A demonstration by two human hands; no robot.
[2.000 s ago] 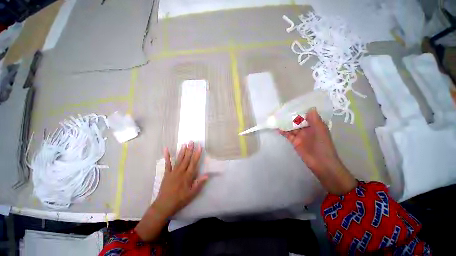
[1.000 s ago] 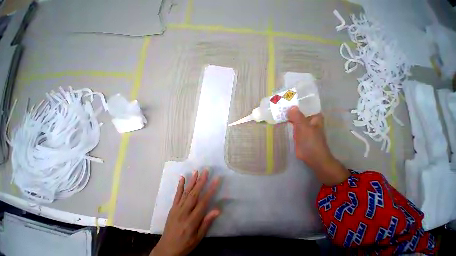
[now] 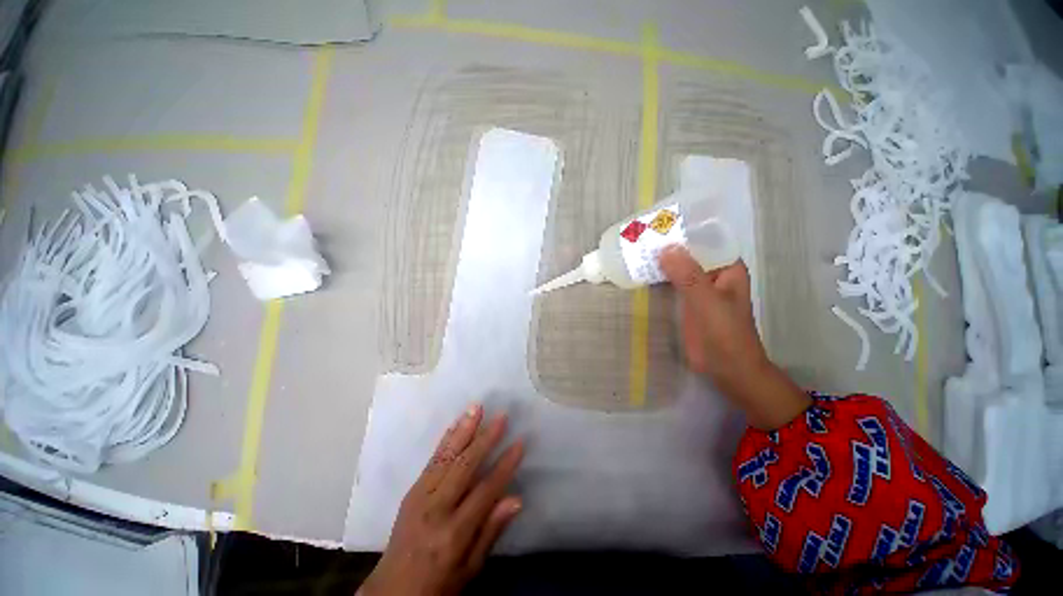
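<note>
A white garment panel [image 3: 495, 262] lies flat on the table, its two straps pointing away from me and a U-shaped neckline between them. My left hand [image 3: 449, 512] lies flat on the panel's lower left part, fingers spread, holding nothing. My right hand [image 3: 717, 326] grips a translucent glue bottle [image 3: 676, 242] tilted nearly level over the neckline and the right strap. Its long nozzle tip is at the inner edge of the left strap. Whether the tip touches the cloth, and whether glue comes out, I cannot tell.
A long tape bundle [image 3: 105, 326] lies at the left, beside a crumpled white wad [image 3: 276, 250]. A short tape pile [image 3: 892, 175] lies at the right. White panels [image 3: 1008, 349] lie at the far right. The grey table sheet [image 3: 350, 279] carries yellow tape lines. Sheets [image 3: 99, 547] lie below the edge.
Over two seconds, the bottle has moved from the neckline's right side to the left strap's inner edge. My left hand has moved off the strap's base onto the panel's body. The view has shifted.
</note>
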